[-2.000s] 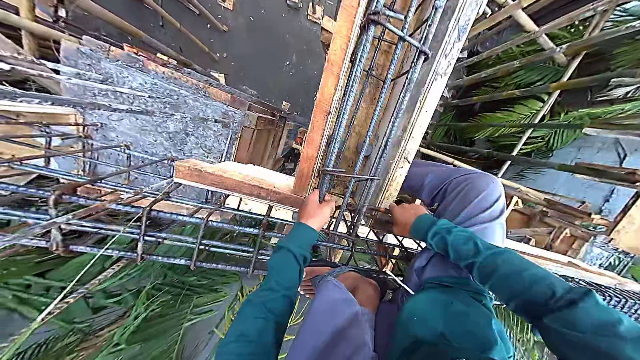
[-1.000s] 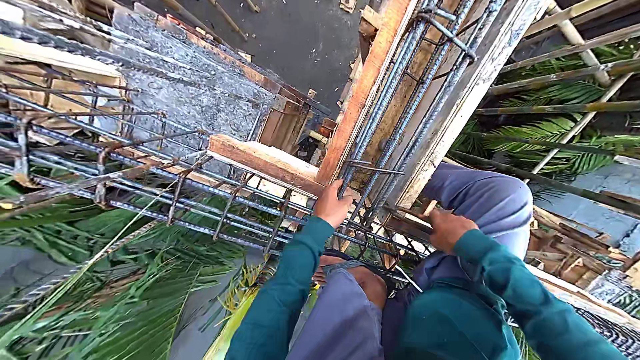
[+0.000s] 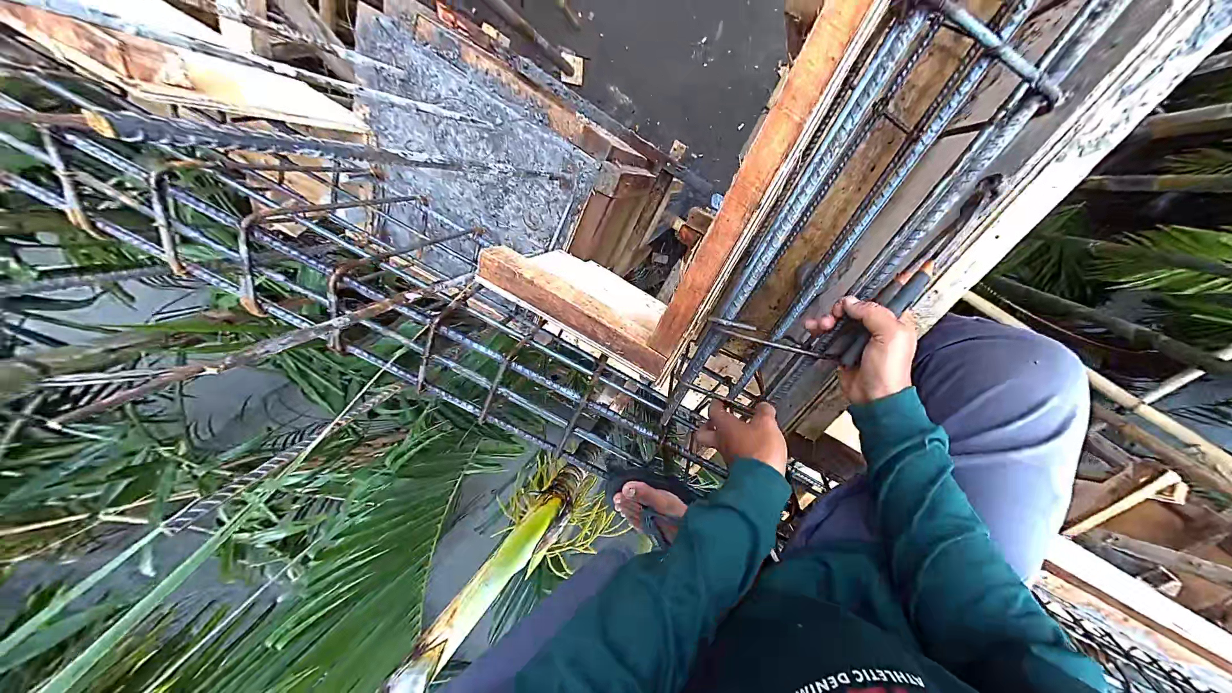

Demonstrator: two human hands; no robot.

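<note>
My right hand (image 3: 881, 346) is closed round a dark-handled tool (image 3: 910, 289) with an orange tip, its kind unclear, beside the upper rebar. Under its fingers ends a thin steel stirrup leg (image 3: 770, 339) that crosses the long ribbed bars (image 3: 857, 192) inside the timber formwork. My left hand (image 3: 746, 435) is lower and to the left, its fingers curled down at the bars where the two cages meet; whether it grips a bar is hidden. The horizontal rebar cage (image 3: 520, 371) with its stirrups runs off to the left.
A formwork board (image 3: 568, 318) borders the junction. Long bars jut in from the left before a grey panel (image 3: 462, 144). Palm fronds (image 3: 375, 539) and a cut stalk (image 3: 491, 587) lie below the cage. My sandalled foot (image 3: 654, 505) is by the bars; bamboo poles (image 3: 1145, 414) stand right.
My left hand has come down from the stirrup to the bars at the junction. My right hand has moved up beside the long bars, with the tool now showing in it.
</note>
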